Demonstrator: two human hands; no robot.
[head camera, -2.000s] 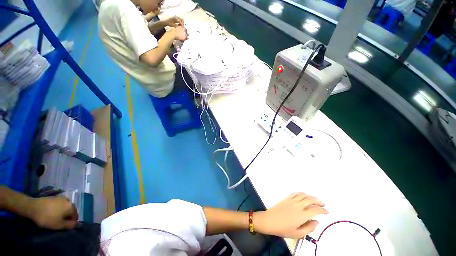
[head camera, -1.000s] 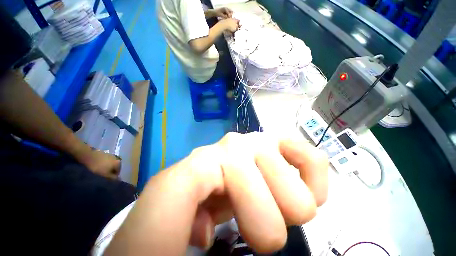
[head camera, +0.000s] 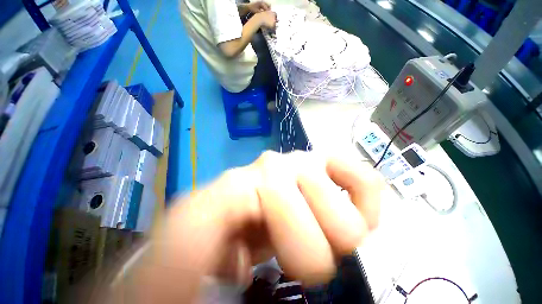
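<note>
My left hand is large, close to the camera and blurred. Its back faces me, its fingers curl to the right and the thumb is tucked below. I see nothing in it, but the palm side is hidden. It is above and left of the white bench, not touching it. A thin dark red wire ring with small black connectors lies on white at the bottom right, cut off by the lower edge. Its white panel barely stands out from the bench. My right hand is out of the picture.
A beige-grey power box with a red light stands behind a white meter and looped cable. Stacked panels trail white leads. A seated person works beyond. A blue rack stands left, the green conveyor right.
My left hand has risen from the bench beside the wire ring towards the camera, and its fingers have curled. A dark-clothed figure's arm at the left has gone from view.
</note>
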